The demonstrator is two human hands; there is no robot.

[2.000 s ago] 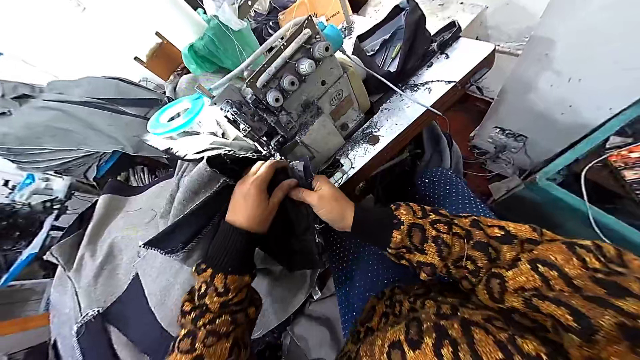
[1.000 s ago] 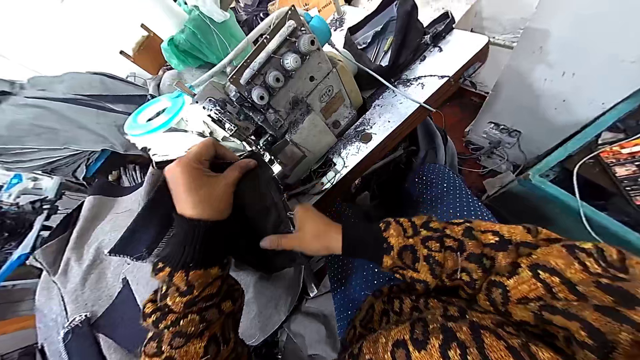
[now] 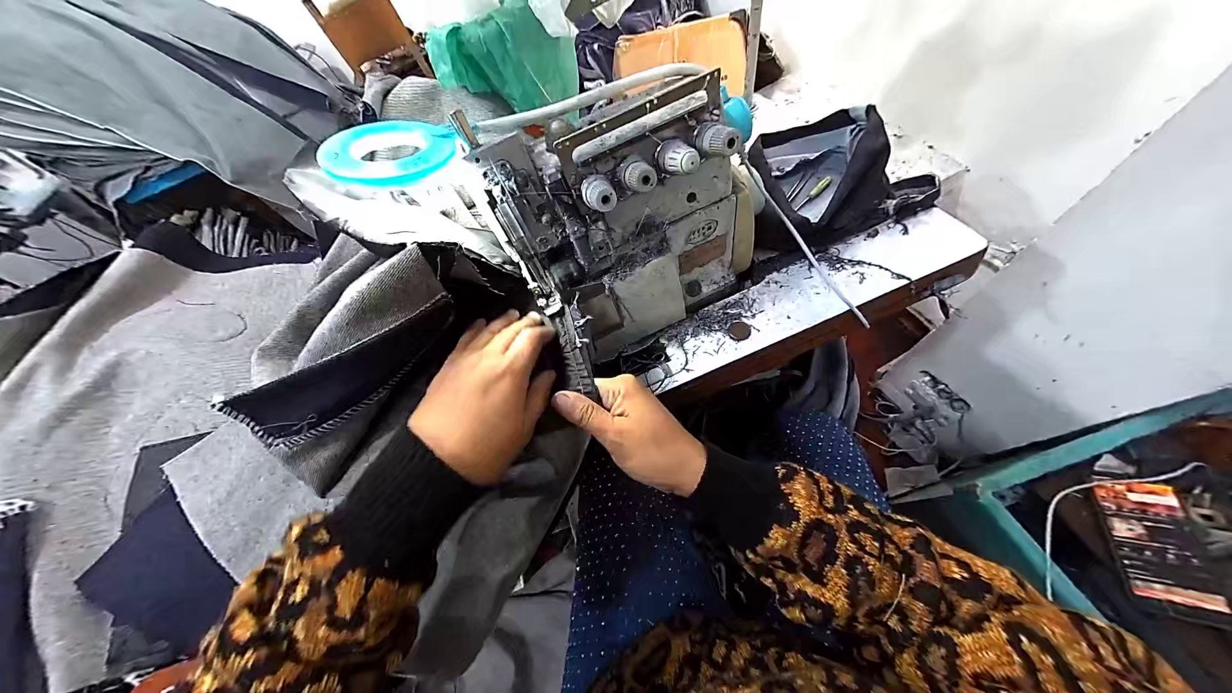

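An overlock sewing machine [image 3: 664,202] with several tension dials stands on a white table, lint scattered over it. My left hand [image 3: 486,395] lies on dark fabric [image 3: 385,361] just in front of the presser foot [image 3: 551,303], fingertips close to it. My right hand [image 3: 640,433] pinches the fabric's edge [image 3: 575,361] between thumb and fingers, below the machine's front corner. Grey and black garment pieces [image 3: 192,327] spread to the left and hang down over my lap. The needle is too small to tell.
A blue ring [image 3: 385,152] lies left of the machine. Behind are a green bag [image 3: 505,53] and a cardboard box [image 3: 683,53]. A black fabric container [image 3: 828,178] sits on the table's right end [image 3: 924,241]. At lower right, a phone [image 3: 1160,544] lies inside a teal-framed shelf [image 3: 1030,549].
My left hand has come down from the raised fabric and now lies flat before the presser foot. My right hand, with its thumb extended a second ago, now pinches the edge.
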